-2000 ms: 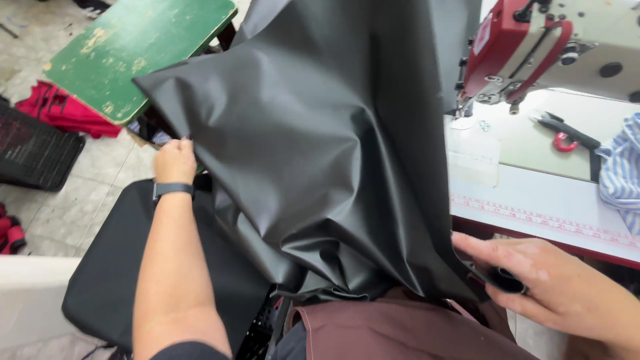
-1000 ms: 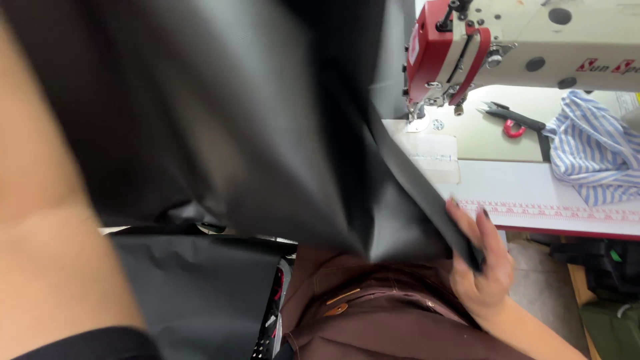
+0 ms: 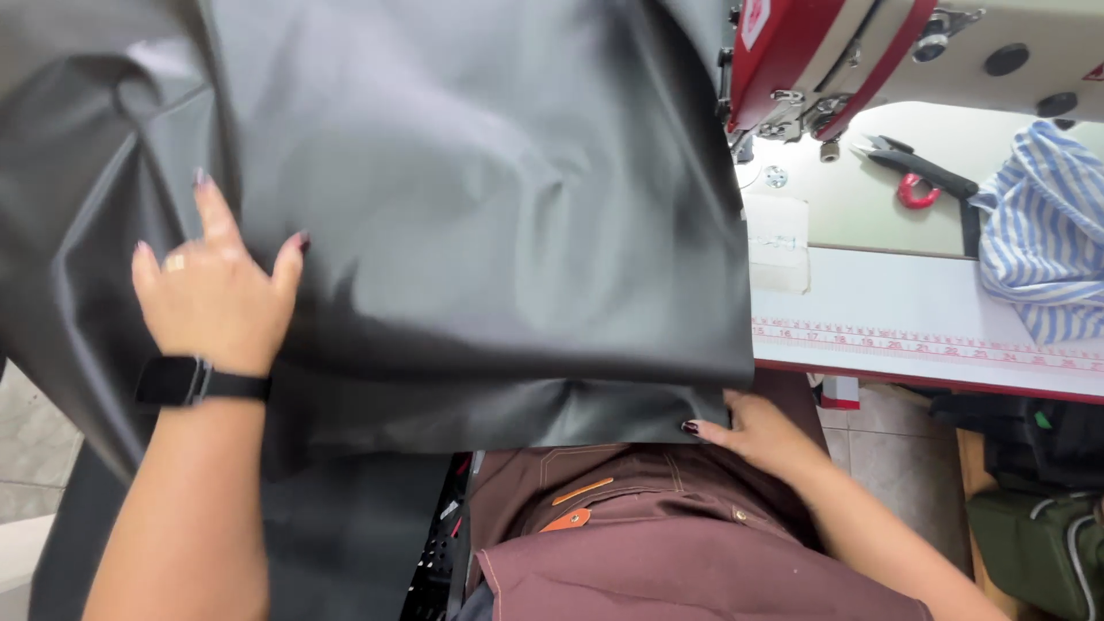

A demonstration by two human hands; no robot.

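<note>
A large sheet of smooth black leather-like material [image 3: 448,198] spreads across the left and middle of the view, over the table edge and above my lap. My left hand [image 3: 216,293], with a black watch at the wrist, lies on the sheet with its fingers spread. At the sheet's lower right corner, my right hand [image 3: 759,431] holds the edge between thumb and fingers, the fingers partly hidden beneath it. Just right of the sheet is the red and cream head of an industrial sewing machine [image 3: 802,69].
On the machine table are thread snips [image 3: 923,168] with a red ring and a blue-and-white striped cloth [image 3: 1044,233]. A printed ruler [image 3: 906,341] runs along its front edge. A brown apron [image 3: 690,552] covers my lap; a green bag [image 3: 1035,552] sits at lower right.
The black sheet, raised and bunched two seconds ago, now spreads flatter and farther across the view. My left hand has gone from gripping its left edge to lying on its surface.
</note>
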